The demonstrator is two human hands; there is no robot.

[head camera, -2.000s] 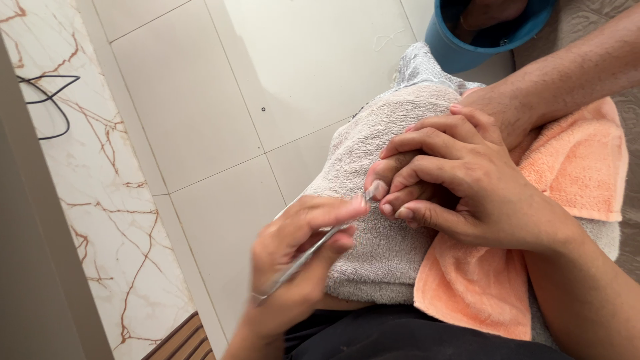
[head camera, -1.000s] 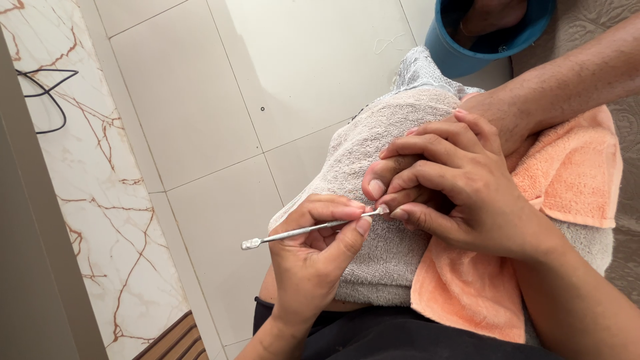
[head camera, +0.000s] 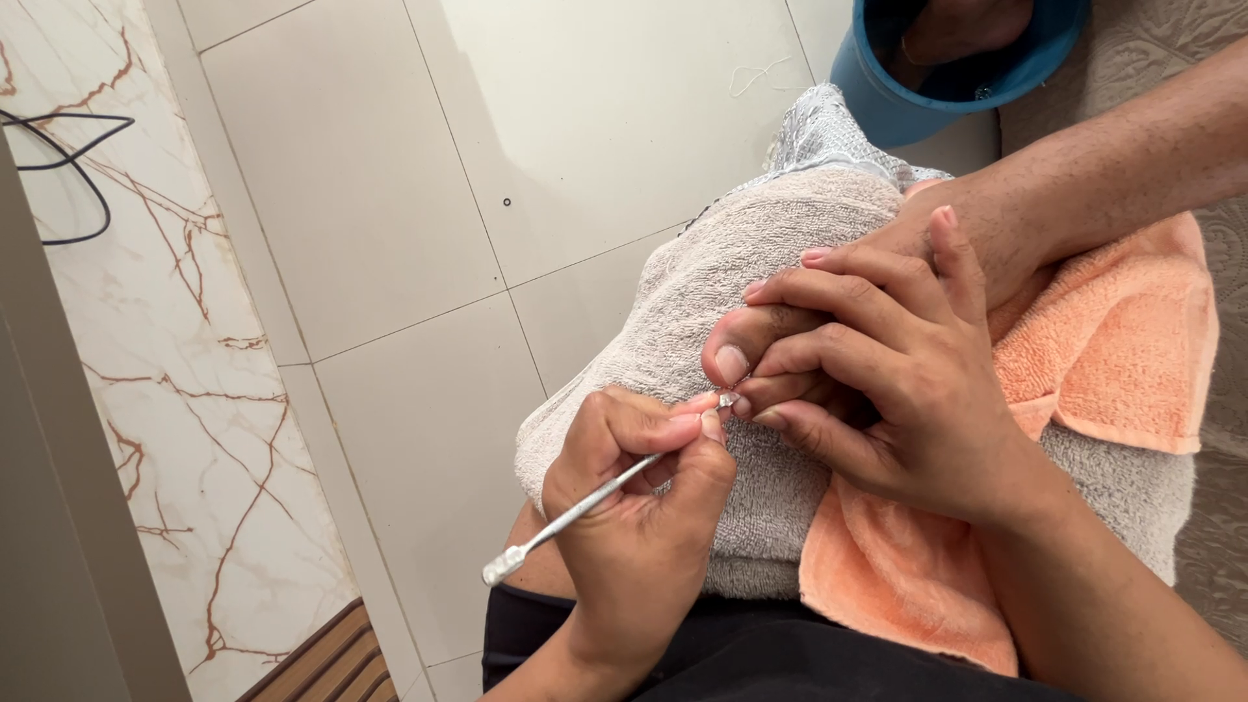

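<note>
A slim metal nail tool (head camera: 585, 502), likely a cuticle pusher, is pinched between the thumb and fingers of my left hand (head camera: 643, 478). Its small tip is at the nail of a toe beside the big toe (head camera: 746, 341) of another person's foot. From the other side, my right hand (head camera: 877, 361) grips the toes, its fingers lying over them and its thumb below. The foot rests on a grey towel (head camera: 780, 526) over my lap. An orange towel (head camera: 1121, 341) lies partly under the foot and my right forearm.
Another foot is inside a blue bucket (head camera: 887, 107) at the top right. Brown quilted fabric (head camera: 1160, 107) lies at the right. A black cable (head camera: 93, 185) rests on a marble-patterned surface (head camera: 175, 390) at the left, with a slatted wooden piece (head camera: 327, 663) below it.
The tool was blurred in my left hand near the big toe two seconds ago; its tip is now at the neighbouring toe. My right hand keeps its hold on the toes.
</note>
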